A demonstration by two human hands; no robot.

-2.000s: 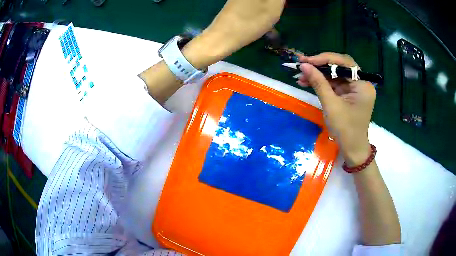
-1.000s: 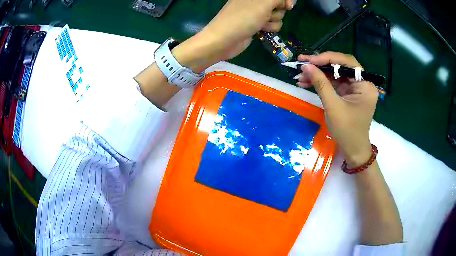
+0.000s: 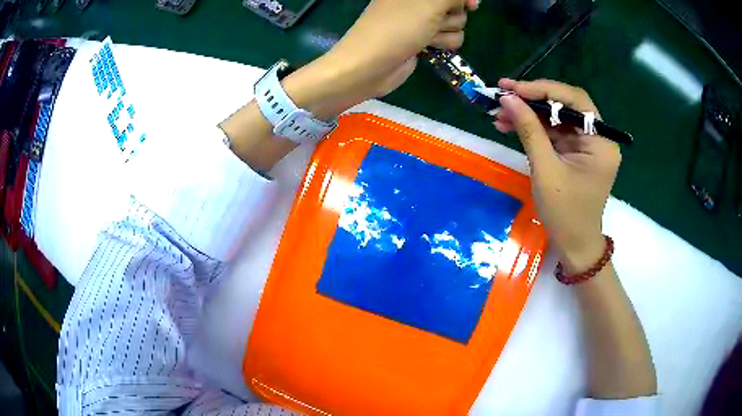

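My left hand [image 3: 415, 36] is at the top centre, its fingers closed on the upper end of a circuit board strip [image 3: 450, 68] with gold, dark and blue parts. My right hand [image 3: 561, 154] holds a black pen-shaped tool [image 3: 598, 128] with two white bands. The tool's pale tip is at the blue end of the board; whether it touches is unclear. A small piece at the tip is too small to tell. Below the hands, a shiny blue sheet [image 3: 423, 244] lies on the orange tray [image 3: 358, 341].
Light-blue stickers [image 3: 110, 85] lie on the white surface [image 3: 187, 89] at left. Red trays [image 3: 37, 258] with dark parts are at the far left edge. A phone frame [image 3: 714, 146] lies on the green mat at right. More phone parts [image 3: 281, 10] are at the top edge.
The board has come into view under my left hand, and the tool tip now meets its blue end. Phone frames on the mat have shifted in view.
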